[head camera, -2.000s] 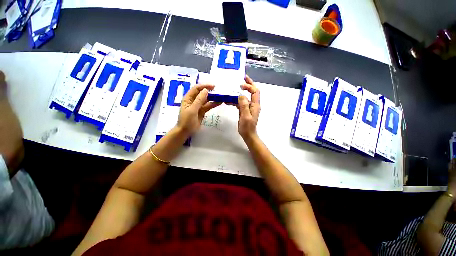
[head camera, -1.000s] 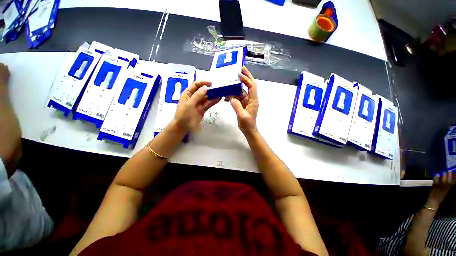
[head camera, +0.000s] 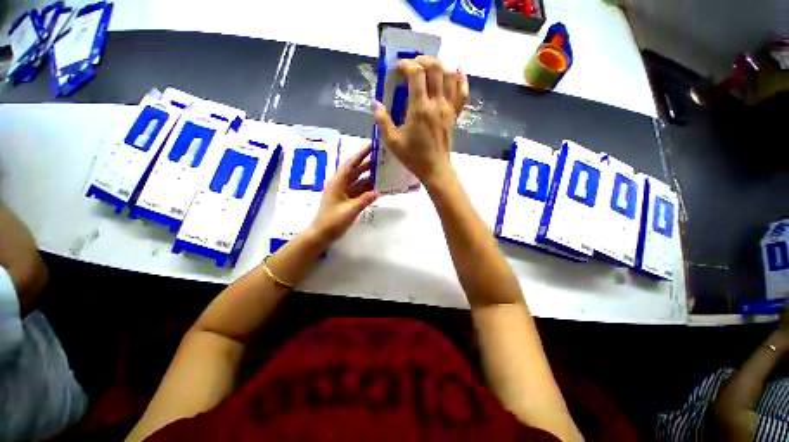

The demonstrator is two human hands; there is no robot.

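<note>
A slim blue-and-white carton [head camera: 398, 164] is held upright above the table in front of me, its white top end raised. My left hand [head camera: 348, 192] grips its lower left edge and bottom. My right hand [head camera: 424, 108] lies across its front, fingers bent near the upper part, covering much of the blue panel. Whether the right fingers grip or only touch it is hard to tell. A group of overlapping cartons [head camera: 227, 194] lies on the left, with one separate carton [head camera: 303, 186] nearer the middle. An overlapping row of cartons [head camera: 573, 194] lies on the right.
Clear tape [head camera: 484, 119] is stuck on the dark band [head camera: 199, 65]. A tape roll [head camera: 548, 64] and a dark tray with red pieces [head camera: 521, 10] stand on the far side. Flat blue-and-white pieces [head camera: 78, 47] lie far left. Parts of other people show at both sides.
The held carton has been raised and turned more upright. My right hand has moved from its lower right end up over its front. My left hand stays at its lower part.
</note>
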